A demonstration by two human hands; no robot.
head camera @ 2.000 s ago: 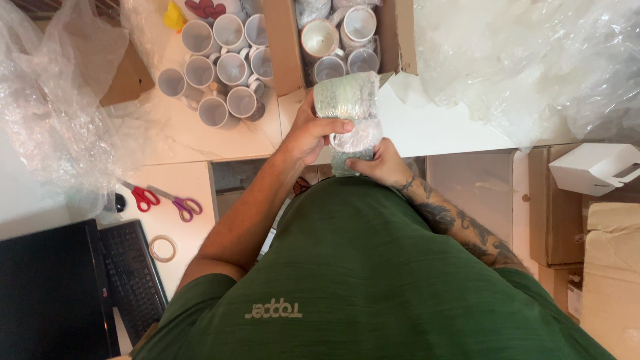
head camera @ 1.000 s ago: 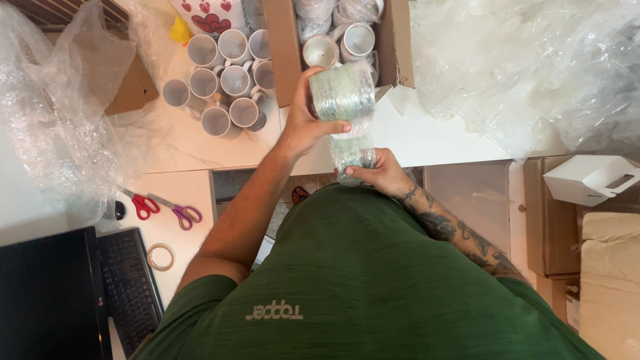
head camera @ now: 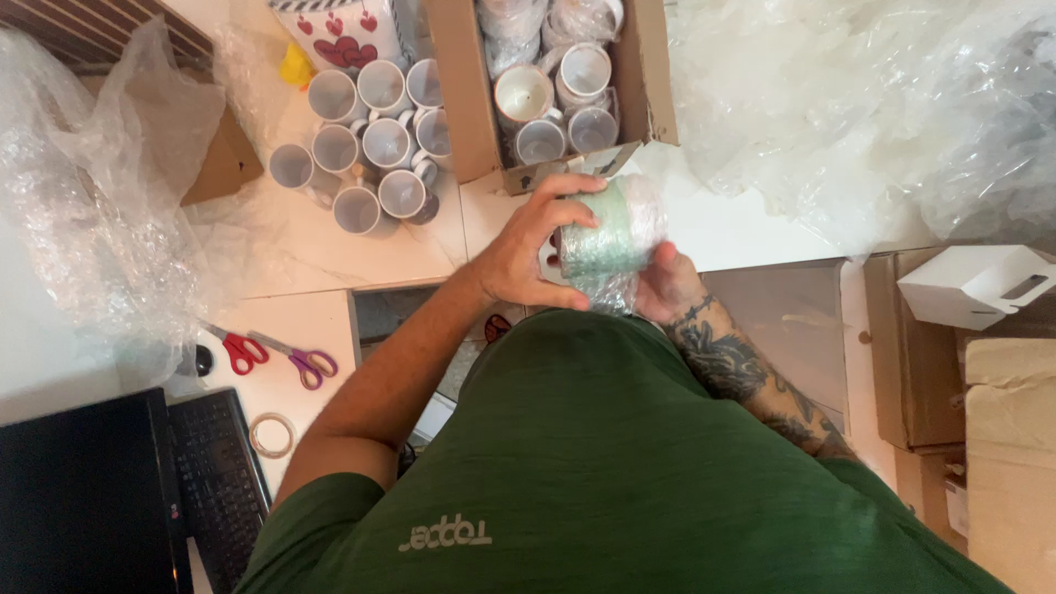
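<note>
A bundle in clear plastic wrap [head camera: 609,227], pale green and white, is held in front of my shirt, just below the cardboard box. My left hand [head camera: 532,243] grips its left side, fingers over the top and thumb underneath. Against its lower right side rests my right hand [head camera: 670,285], its fingers partly hidden behind the bundle. The open cardboard box [head camera: 466,99] holds several mugs, some of them wrapped. To its left, several white mugs [head camera: 388,144] stand in a group with their mouths up. What is inside the bundle cannot be told.
Loose clear plastic wrap [head camera: 792,107] covers the right of the table; more plastic [head camera: 124,214] lies left. Red scissors [head camera: 245,353], purple scissors [head camera: 312,367], a tape roll [head camera: 271,435], a keyboard [head camera: 216,487] and a monitor [head camera: 82,495] are lower left. A white carton [head camera: 973,285] sits at right.
The bundle, upright and long between my hands before, is now turned and looks more compact. My left hand has shifted its hold to the left side, and my right hand has moved along its lower right.
</note>
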